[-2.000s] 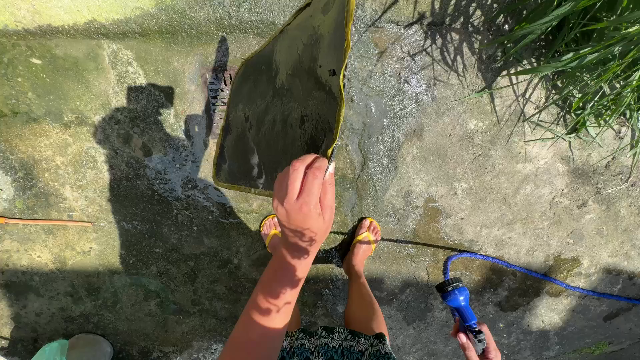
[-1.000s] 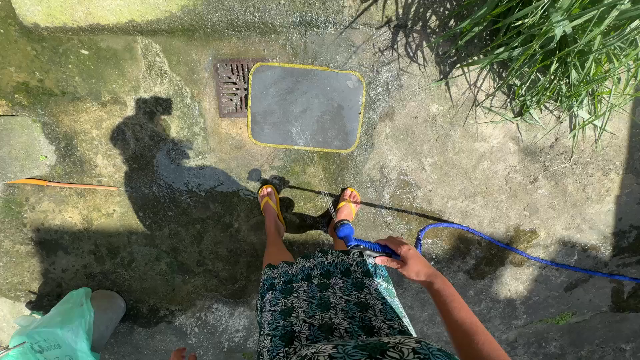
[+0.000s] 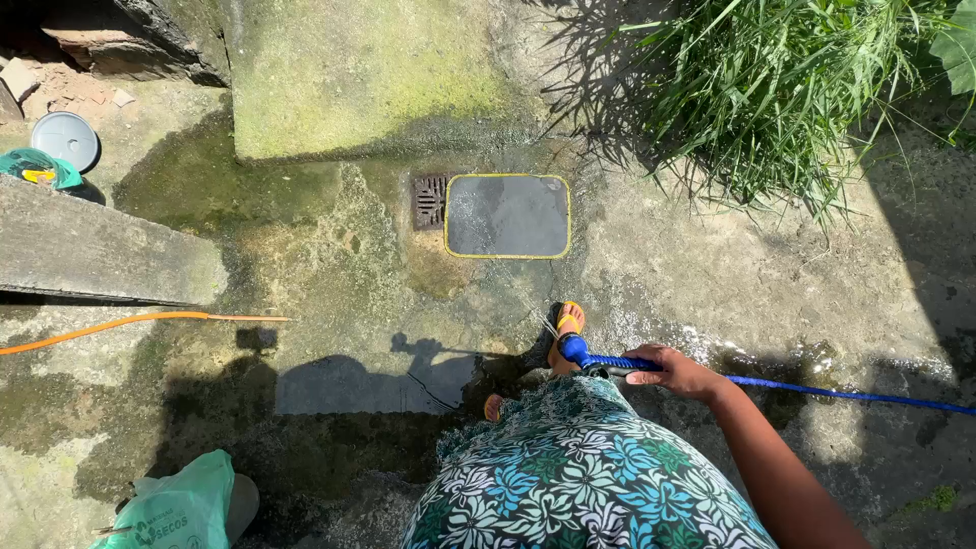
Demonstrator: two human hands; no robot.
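Observation:
My right hand is closed around the handle of a blue hose spray nozzle, above my feet in yellow flip-flops. A thin stream of water runs from the nozzle toward a grey mat with yellow edging. The mat lies flat and wet on the concrete, its left edge against or slightly over a rusty metal drain grate. From the nozzle, the blue hose trails off to the right. My left hand is out of the frame.
Tall grass grows at the upper right. A concrete slab and an orange hose or cable lie at left. Lower left is a green plastic bag; a grey round lid is at upper left. A raised concrete step stands behind the drain.
Two seconds ago my left hand held the mat up by its edge; it now lies on the ground. The nozzle has moved left from the lower right and sprays water.

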